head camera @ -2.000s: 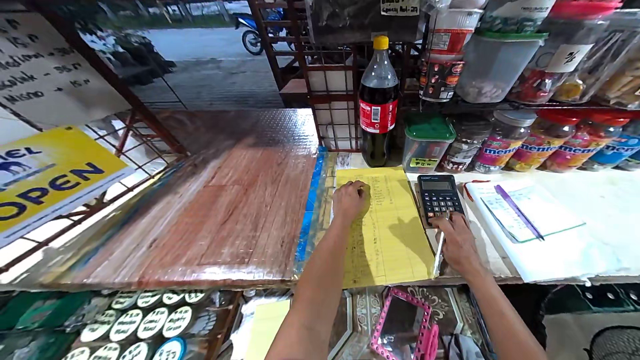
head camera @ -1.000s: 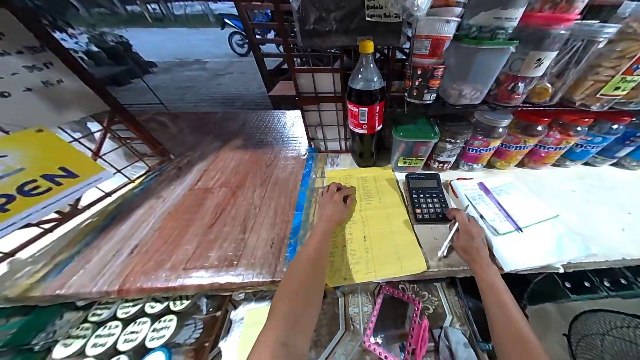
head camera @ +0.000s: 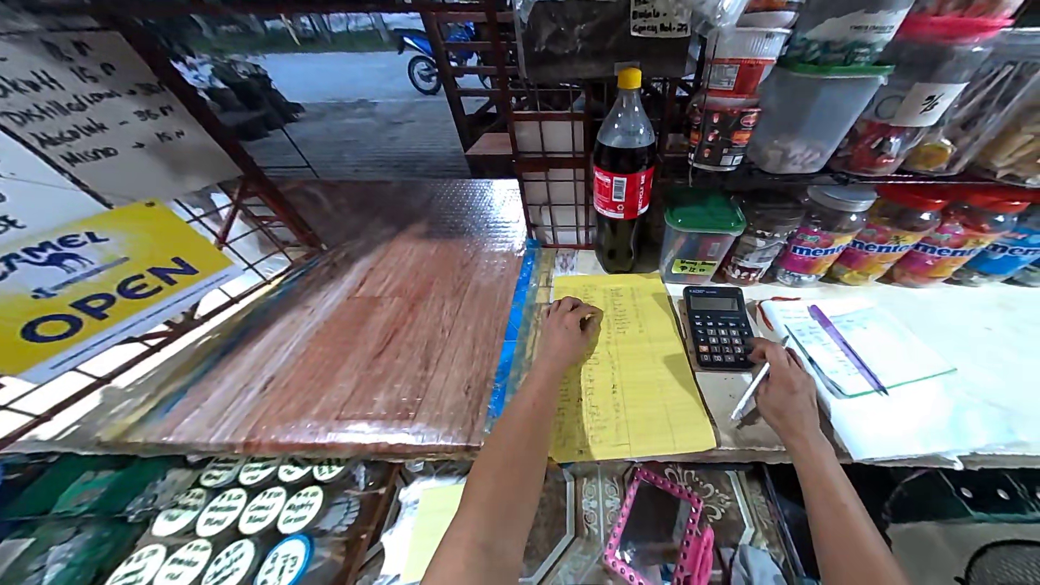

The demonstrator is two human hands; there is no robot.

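Note:
My left hand (head camera: 571,329) rests with curled fingers on the upper left of a yellow ruled paper (head camera: 642,382) covered in handwriting. In my right hand (head camera: 784,386) is a white pen (head camera: 749,393), its shaft slanting down to the left. A fingertip of that hand is at the lower right keys of a black calculator (head camera: 717,327), which lies just right of the yellow paper. An open notebook (head camera: 902,349) with a purple pen (head camera: 847,348) on it lies to the right of my right hand.
Behind the paper stand a cola bottle (head camera: 623,175) and a green-lidded container (head camera: 702,236). Candy jars (head camera: 825,236) line the back right under a shelf. Left is a wood-patterned counter top (head camera: 390,333). Below the counter edge lies a pink-framed mirror or device (head camera: 654,528).
My right hand was lower on the calculator's side one second ago, off its keys; now a fingertip is at them. My left hand stays on the yellow paper.

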